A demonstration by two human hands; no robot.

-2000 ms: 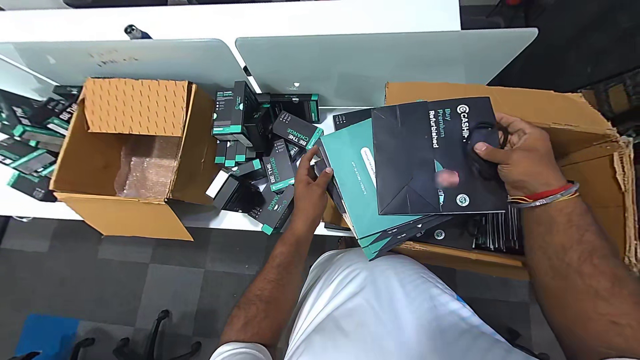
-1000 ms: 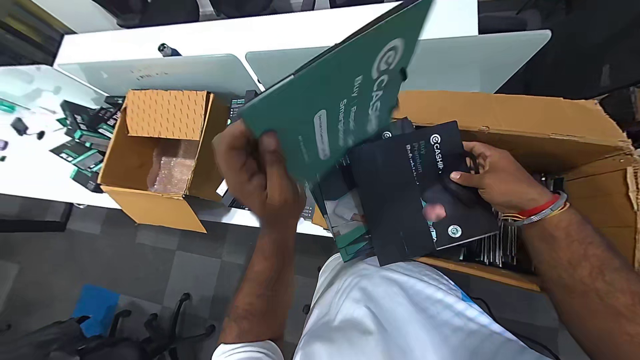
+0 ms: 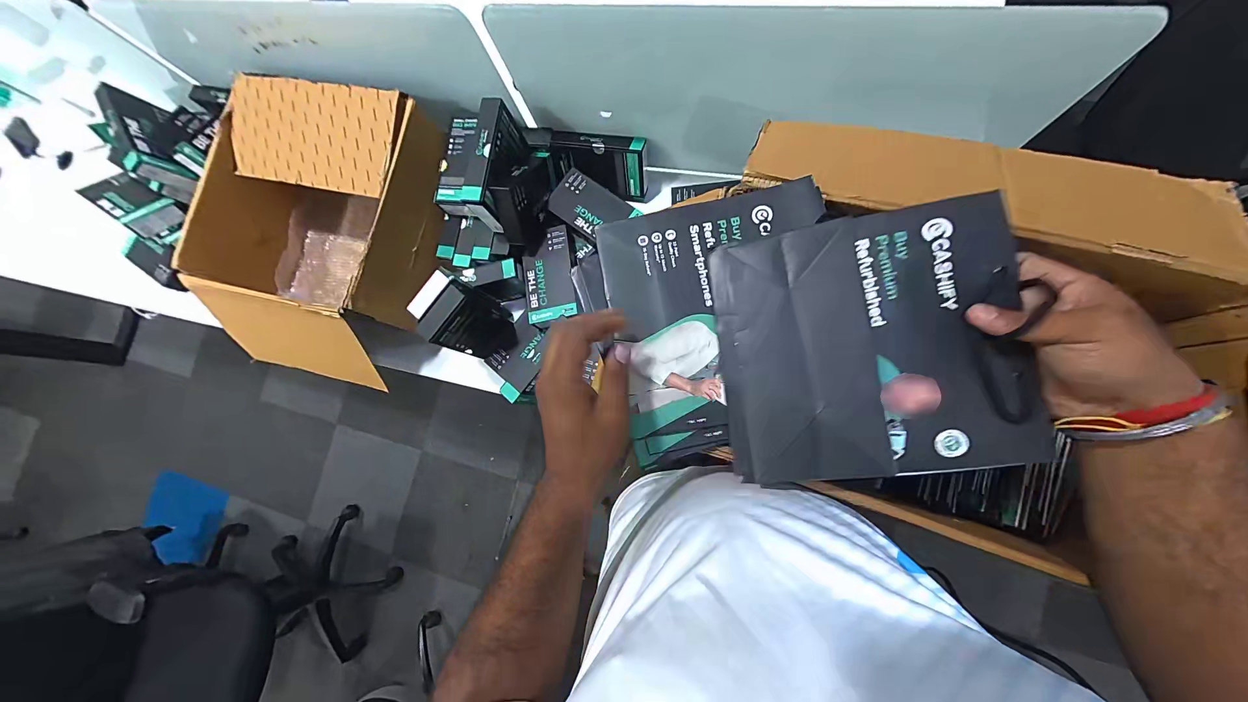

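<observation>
My right hand [image 3: 1087, 336] grips the handle end of a flat black paper carrier bag [image 3: 809, 351], printed with writing and a picture. Beneath its left edge lie more flat black and green paper bags [image 3: 658, 283], partly hidden. At the left edge of these is my left hand [image 3: 585, 395], thumb and forefinger apart; it holds nothing that I can see. Under and behind the bags stands a large cardboard box [image 3: 887, 171], its flaps raised, with many flat items upright inside.
Small black and green boxes [image 3: 551, 268] lie piled on the white table left of the bags. Beyond them stands a cardboard box [image 3: 395, 224] with bubble wrap in it, and more small boxes [image 3: 146, 200]. Grey partitions [image 3: 780, 68] line the back. An office chair [image 3: 146, 624] is at lower left.
The green-faced bag that my left hand held up a second ago is out of that hand, which has come down beside the stack. My right hand still holds the black bag.
</observation>
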